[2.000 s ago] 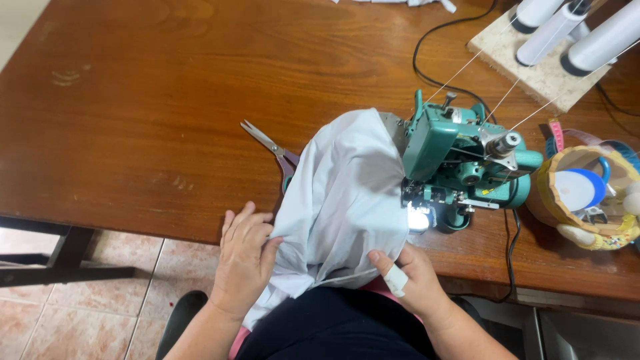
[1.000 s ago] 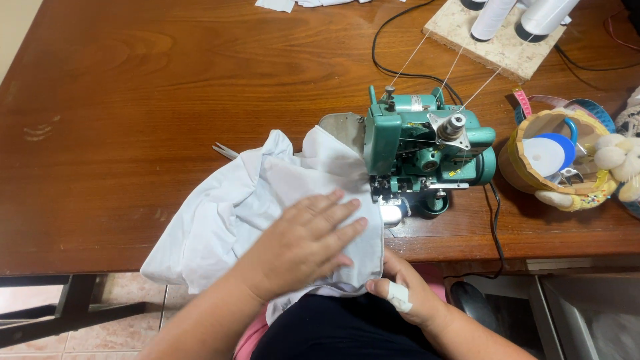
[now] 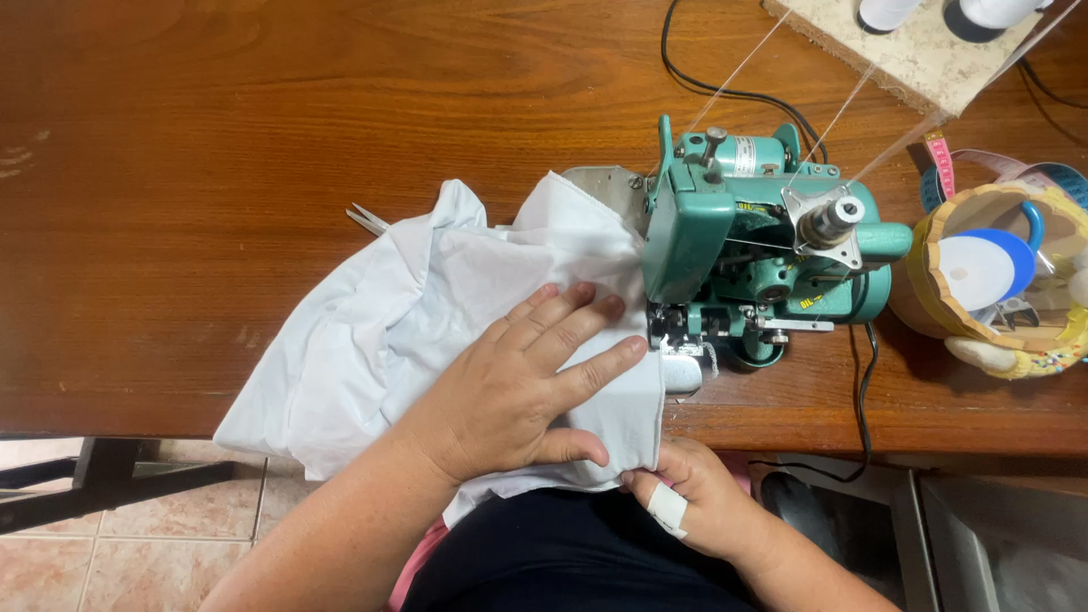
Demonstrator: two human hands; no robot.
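White fabric [image 3: 365,331] lies bunched on the table, its right edge running along the presser area of a green overlock sewing machine [image 3: 765,221]. My left hand [image 3: 527,382] rests flat on the fabric with fingers apart, left of the needle area. At the table's front edge, my right hand [image 3: 688,493] pinches the fabric's near right corner between thumb and fingers; white tape wraps its thumb. The fabric partly covers a pair of scissors [image 3: 367,221], whose blade tips show at its left. The needle itself is hidden behind the machine's parts.
Thread cones [image 3: 1003,10] stand on a stone-like slab [image 3: 901,51], with threads running to the machine. A wooden basket [image 3: 922,280] of tools and a pink tape measure [image 3: 940,166] are at right. A black cord [image 3: 869,399] hangs over the front edge of the wooden table [image 3: 170,212].
My left hand has moved from the fabric's left side onto its middle, near the machine. The fabric now spreads further left, covering more of the scissors. My right hand still holds the near edge.
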